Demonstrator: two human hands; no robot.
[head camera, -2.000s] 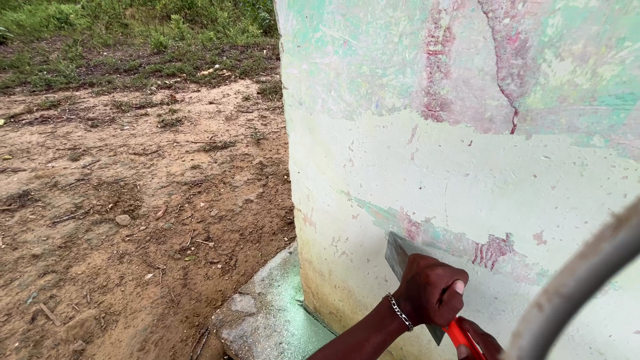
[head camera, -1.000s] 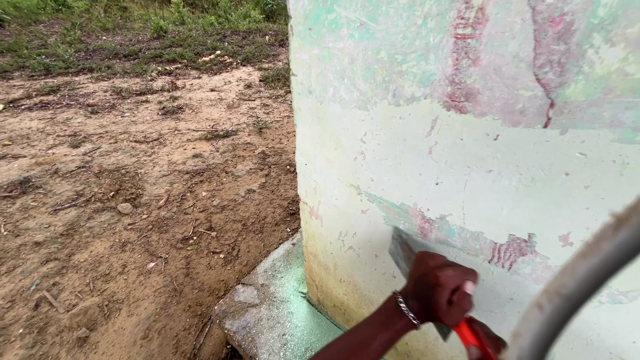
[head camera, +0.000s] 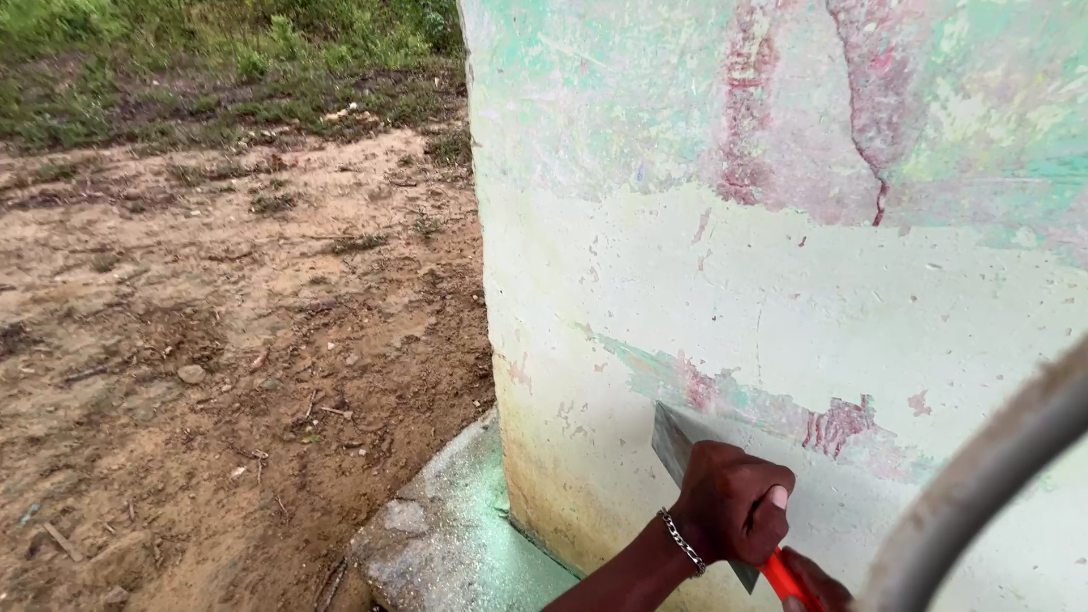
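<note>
A wide metal scraper blade (head camera: 673, 444) lies against the painted wall (head camera: 629, 280), its upper corner at the lower edge of a strip of exposed green and pink older paint (head camera: 731, 393). My left hand (head camera: 738, 501), with a chain bracelet (head camera: 682, 542) at the wrist, is closed over the blade. The scraper's red handle (head camera: 787, 581) points down to the right, and my right hand (head camera: 818, 583) grips it, partly cut off by the bottom edge of the view.
A blurred curved metal bar (head camera: 977, 484) crosses the near right side. At the wall's foot is a concrete ledge (head camera: 450, 518) dusted with pale green flakes. Bare earth (head camera: 255, 357) with stones and twigs lies left, with grass (head camera: 170, 68) beyond.
</note>
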